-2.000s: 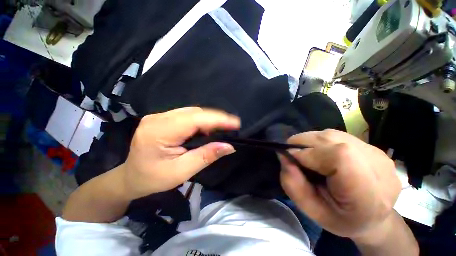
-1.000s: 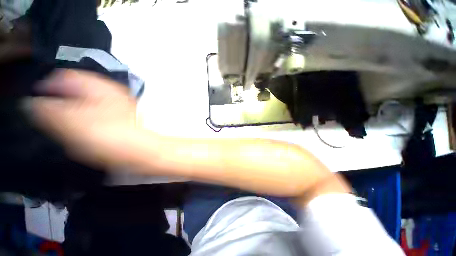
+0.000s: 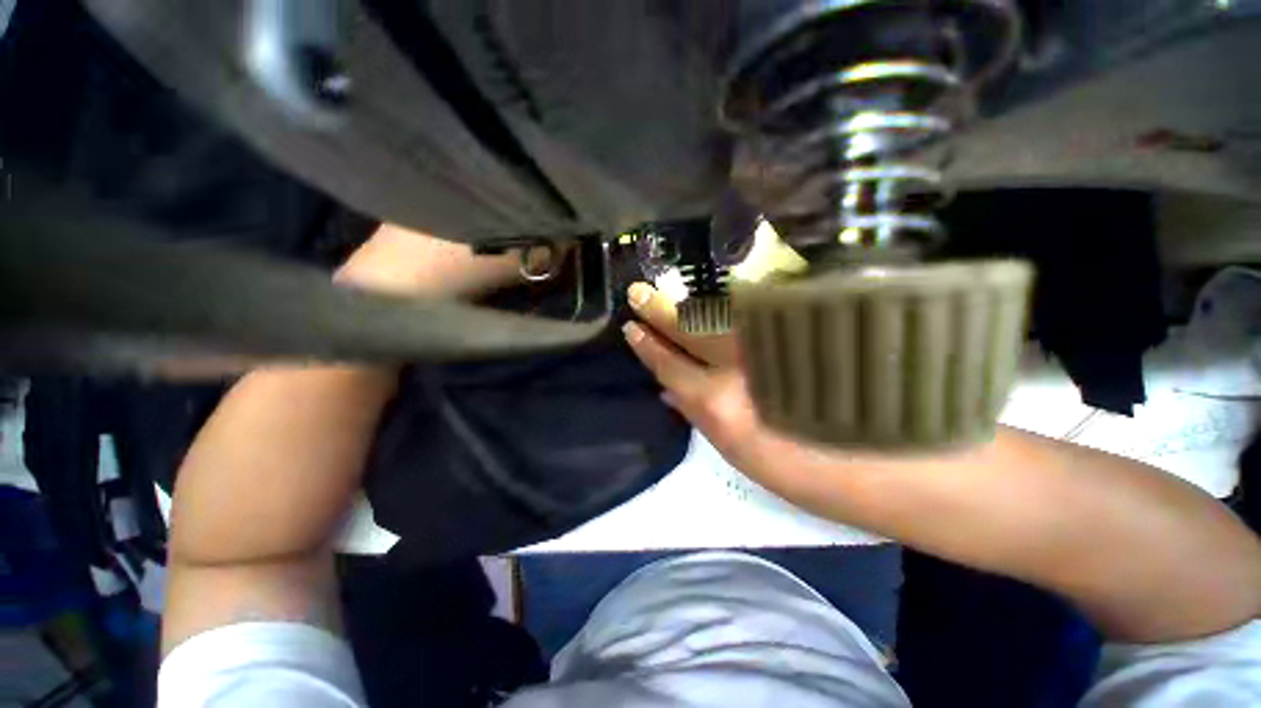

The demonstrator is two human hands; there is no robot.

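A black fabric piece [image 3: 519,443] lies on the white table below the sewing machine head [image 3: 553,97], its lower edge near the table's front edge. My left hand [image 3: 429,263] is at the fabric's upper left, partly hidden behind the machine head; its fingertips do not show. My right hand [image 3: 698,376] lies at the fabric's right edge, fingertips beside the presser foot area, fingers slightly apart. A large cream ribbed knob [image 3: 885,353] with a metal spring hangs close to the camera and covers part of my right hand. A small knurled knob [image 3: 705,315] shows by my right fingers.
Black cloth [image 3: 1093,291] hangs behind the needle area at the right. The white table's front edge [image 3: 816,528] runs in front of my lap. More dark cloth [image 3: 415,629] hangs below the table at the left. Dark pieces with pale tabs [image 3: 104,484] are at the far left.
My view has moved in close over the machine head. Both hands have come from the left to the needle area, where black fabric now lies on the formerly bare table before the machine.
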